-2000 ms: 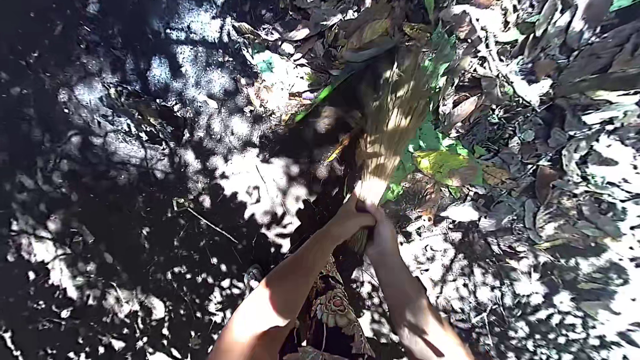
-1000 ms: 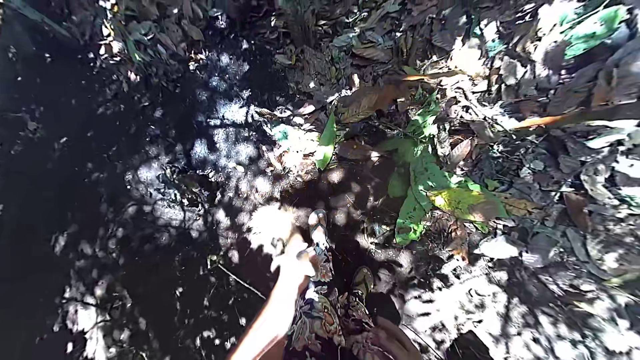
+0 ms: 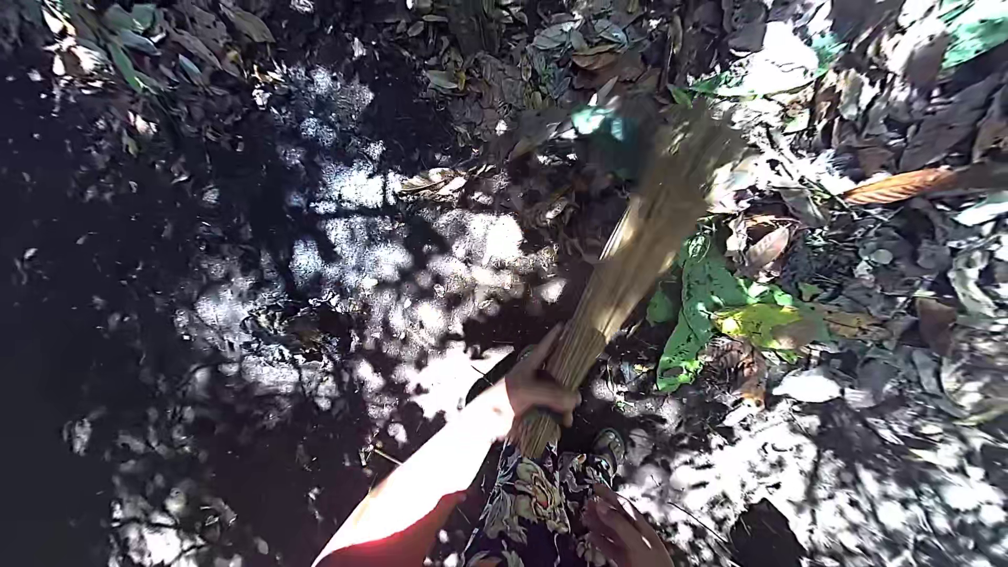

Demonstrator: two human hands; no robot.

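A bundle of thin straw-coloured stalks, like a hand broom [image 3: 606,299], slants up and to the right over the ground, its far end blurred. My left hand [image 3: 543,390] is wrapped around its lower part, near the tied or gathered end. Low in the view, my right hand [image 3: 622,528] is off the bundle, beside the floral-patterned clothing [image 3: 535,496] on my legs; its fingers look loosely bent and seem to hold nothing. A shoe [image 3: 609,447] shows between the hands.
Dry leaf litter [image 3: 890,252] covers the right and top. A large green leaf [image 3: 697,315] and a yellowing leaf [image 3: 760,323] lie right of the bundle. Bare dark soil [image 3: 260,315] in dappled light spans the left.
Two seconds ago both hands gripped the bundle; now only my left hand does. The bundle, not plainly visible one second ago, again reaches over the leaves. My right hand is lower, near my legs.
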